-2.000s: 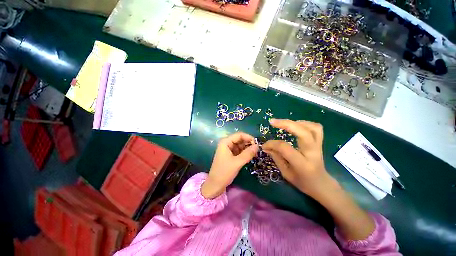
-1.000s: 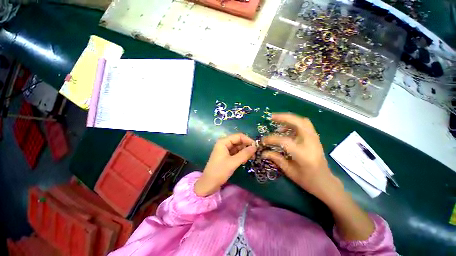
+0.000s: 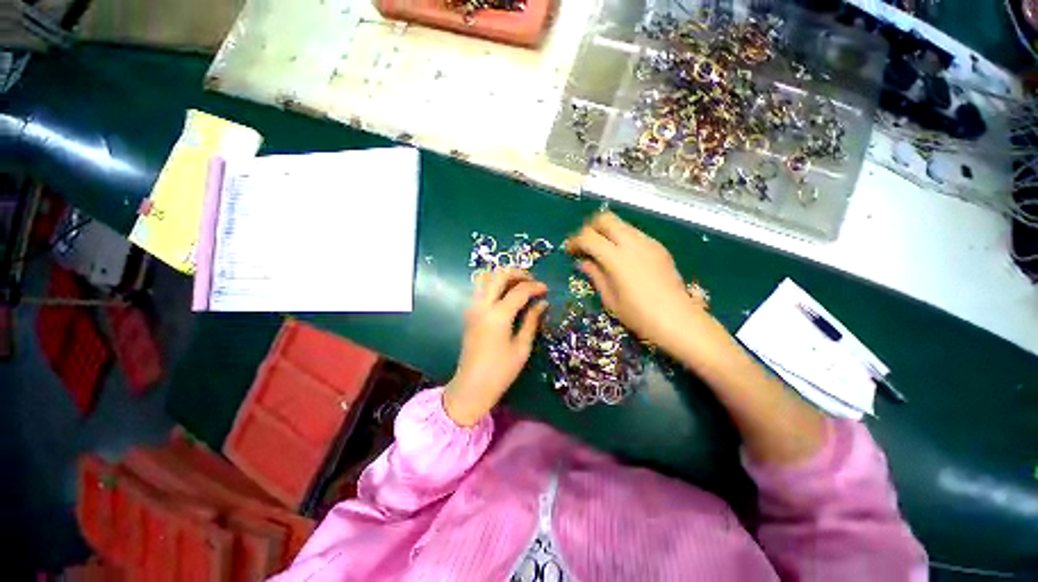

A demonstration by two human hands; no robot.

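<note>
A dark, shiny heap of ring pieces (image 3: 592,362) lies on the green bench in front of me. My left hand (image 3: 501,330) is left of the heap, its fingertips at the near edge of a small cluster of ring pieces (image 3: 509,250); I cannot tell if it holds a piece. My right hand (image 3: 624,271) is beyond the heap, fingers bent down near the bench, right of the cluster; its fingertips are blurred and any piece in them is hidden. Tiny gold-coloured fittings (image 3: 581,287) lie between the right hand and the heap.
A clear compartment box (image 3: 837,210) of mixed pieces and a red-orange tray (image 3: 518,25) stand beyond on a white board (image 3: 376,68). A record book (image 3: 319,233) over yellow paper (image 3: 188,188) lies left. White slips (image 3: 797,347) with a pen (image 3: 822,323) lie right. Red trays (image 3: 298,409) are stacked low left.
My hands were together over the heap and have parted. The left has moved up to the small cluster, the right forward past the heap, which now shows more fully. The view has shifted slightly.
</note>
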